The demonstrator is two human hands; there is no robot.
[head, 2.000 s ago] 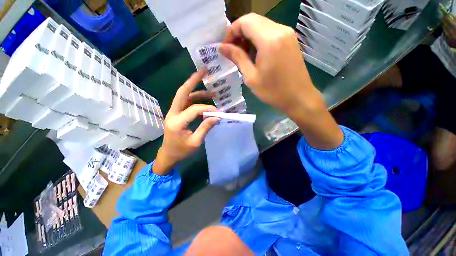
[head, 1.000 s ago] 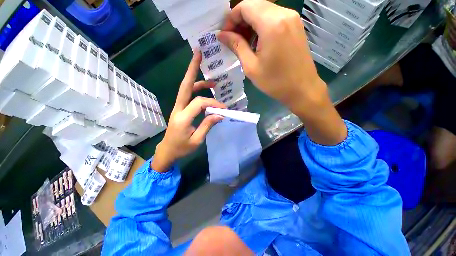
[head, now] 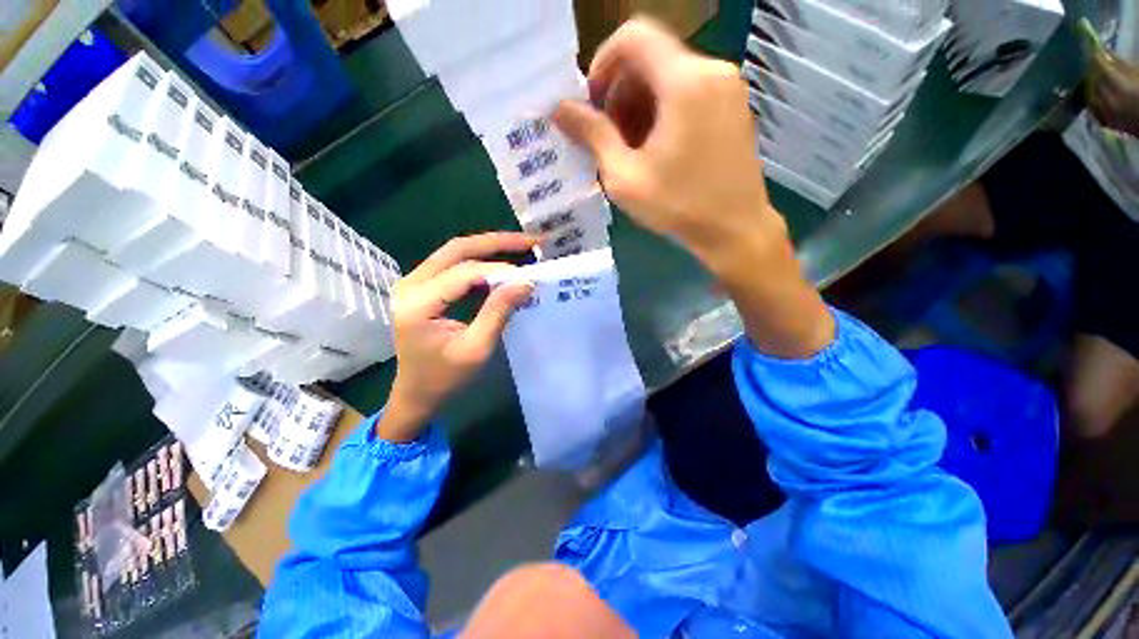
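Observation:
My left hand pinches the top edge of the label strip, between thumb and fingers. The strip hangs down towards my lap; a few printed barcode stickers show near its top. My right hand is above and to the right, thumb and fingertips bent together at the right edge of the white boxes. Whether a sticker is between these fingertips cannot be told. The boxes stand in a stepped row running away from me. Several of the nearer ones bear black barcode patches.
Labelled white cartons are stacked at left. Spare label strips lie on brown cardboard, beside a clear pack with pinkish items. More cartons lean at upper right. A blue stool and a person's dark clothing are at right.
My left fingers have drawn back from the boxes' barcodes onto the strip's edge. The strip's top has tilted, showing more stickers. My right hand has shifted slightly down and left.

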